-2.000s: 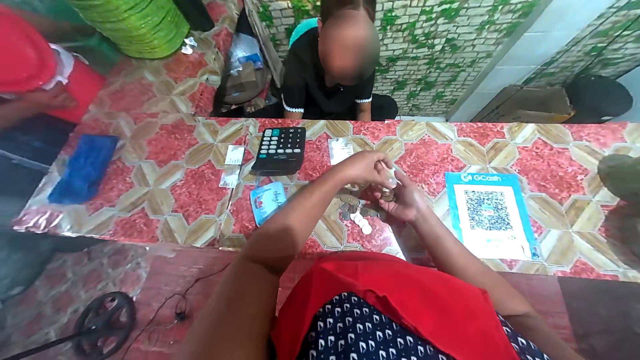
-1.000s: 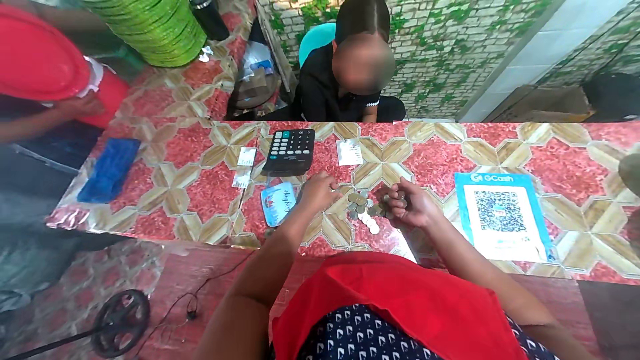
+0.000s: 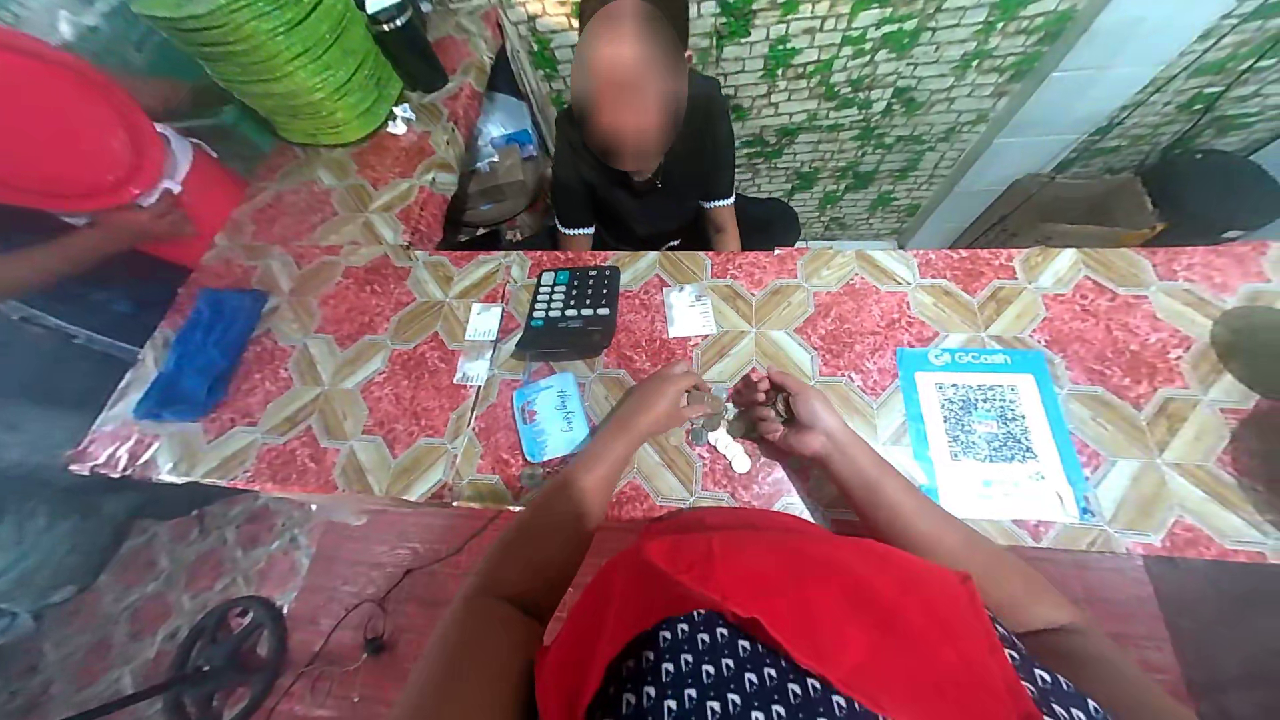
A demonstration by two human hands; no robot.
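Note:
Several coins (image 3: 728,448), silver and darker ones, lie in a loose pile on the patterned tabletop (image 3: 860,310). My left hand (image 3: 665,400) reaches to the pile from the left, its fingertips at the coins; whether it grips one is hard to tell. On the pile's right, my right hand (image 3: 785,412) is curled around some coins, palm partly turned up. A blue and white tin or case (image 3: 552,416) lies beside my left forearm. Behind it stands a black calculator (image 3: 572,310). A small paper slip (image 3: 690,311) lies beyond my hands.
A blue payment-code sheet (image 3: 985,435) lies right of my right hand. More paper slips (image 3: 482,325) and a blue cloth (image 3: 200,355) lie left. A person in black (image 3: 645,170) sits across the table; another person's hand (image 3: 160,220) holds a red bucket (image 3: 215,200). Green stacked items (image 3: 290,70) stand behind.
Two seconds ago my hands were together above the coins; now they are apart on either side of the pile. Since one second ago my left hand has moved right, onto the coins.

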